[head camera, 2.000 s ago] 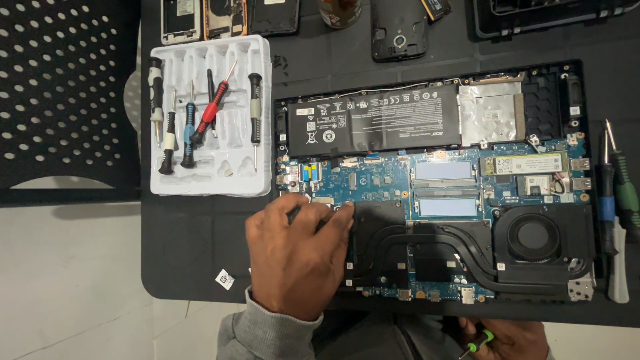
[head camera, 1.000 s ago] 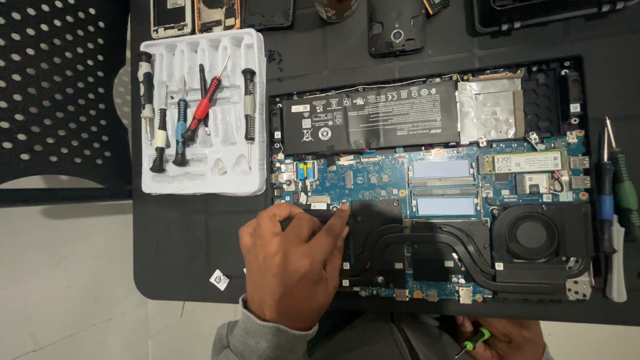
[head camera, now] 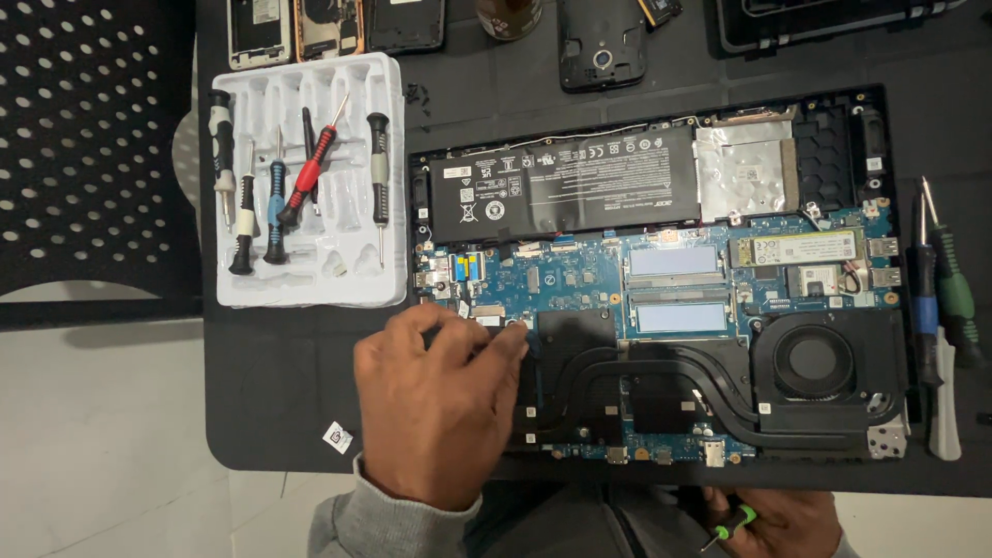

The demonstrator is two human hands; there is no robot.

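Note:
An opened laptop chassis lies on a black table, with its battery [head camera: 566, 186], blue motherboard [head camera: 573, 275], black heat pipes [head camera: 659, 372] and a fan [head camera: 812, 362] exposed. My left hand [head camera: 438, 403] is over the chassis's lower left part, fingers bent down at the board near a small connector [head camera: 488, 320]. Its fingertips are partly hidden, so whether they pinch anything cannot be told. Below the table's front edge, my right hand [head camera: 783, 523] holds a small green-and-black screwdriver [head camera: 728, 525], tip pointing down and left.
A white plastic tray [head camera: 310, 291] with several screwdrivers stands left of the laptop. Two screwdrivers, blue [head camera: 922, 287] and green [head camera: 955, 294], and a white pry tool [head camera: 944, 403] lie at the right. Phone parts [head camera: 601, 46], loose screws [head camera: 418, 97] and a jar [head camera: 508, 15] are behind.

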